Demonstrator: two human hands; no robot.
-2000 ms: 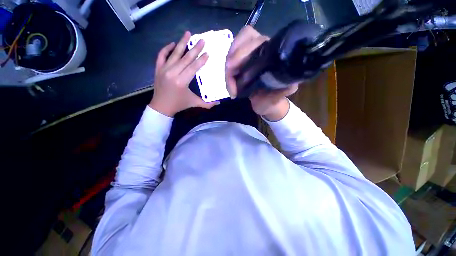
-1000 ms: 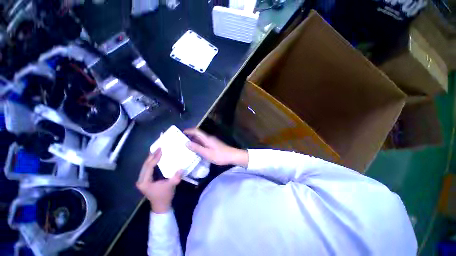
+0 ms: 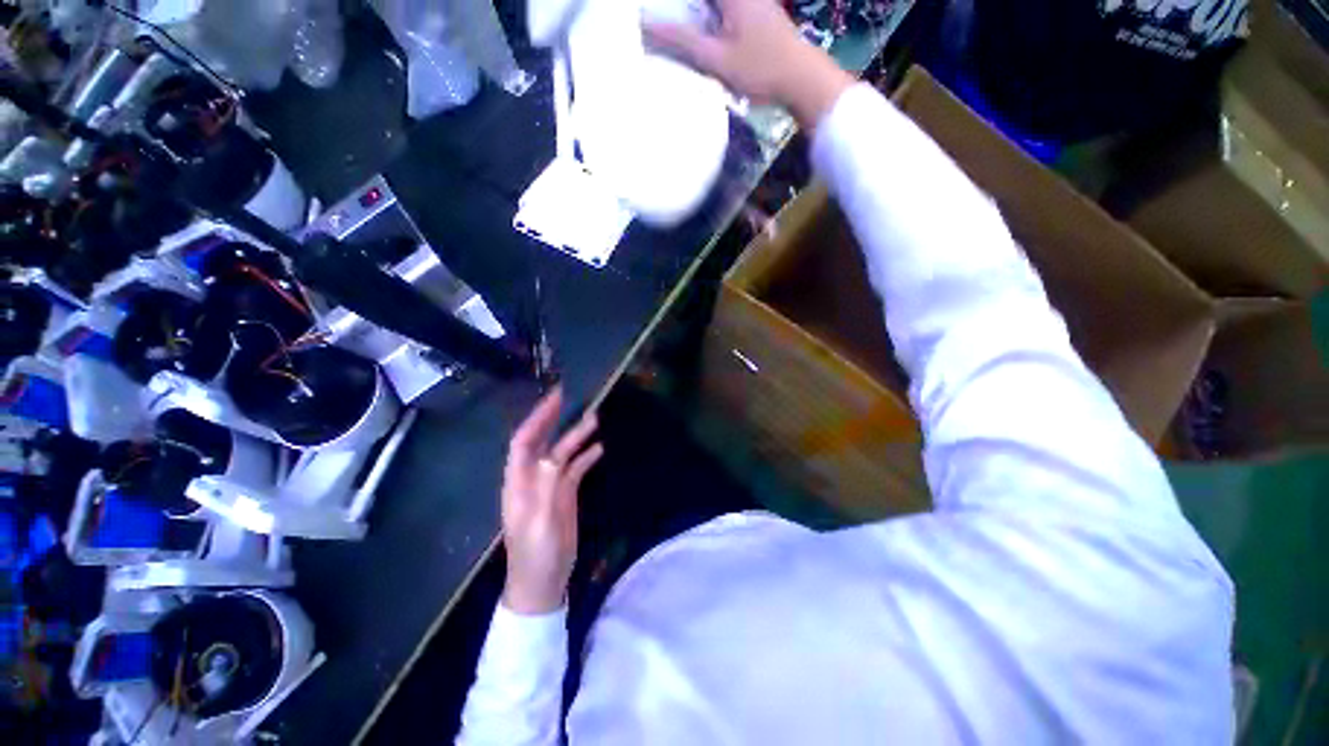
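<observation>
My right hand (image 3: 751, 56) is stretched to the top of the view and grips a blurred white unit (image 3: 641, 117) with a rounded part. The unit is above the bench and partly covers a flat white back cover (image 3: 576, 210) with small dark holes near its edges. My left hand (image 3: 544, 496) is at the bench's front edge, fingers apart, holding nothing. A long black screwdriver (image 3: 394, 299) lies slantwise over the silver-grey box (image 3: 382, 233), its tip beyond my left fingertips.
Several white main unit bodies (image 3: 299, 401) with round black cups and wires stand on the left of the dark bench (image 3: 437, 503). An open brown carton (image 3: 816, 386) is beside the bench edge at right. Whitish bags (image 3: 430, 59) lie at the back.
My right hand has moved from the housing at the bench edge up to the far end with the white unit. My left hand has let go and moved slightly right.
</observation>
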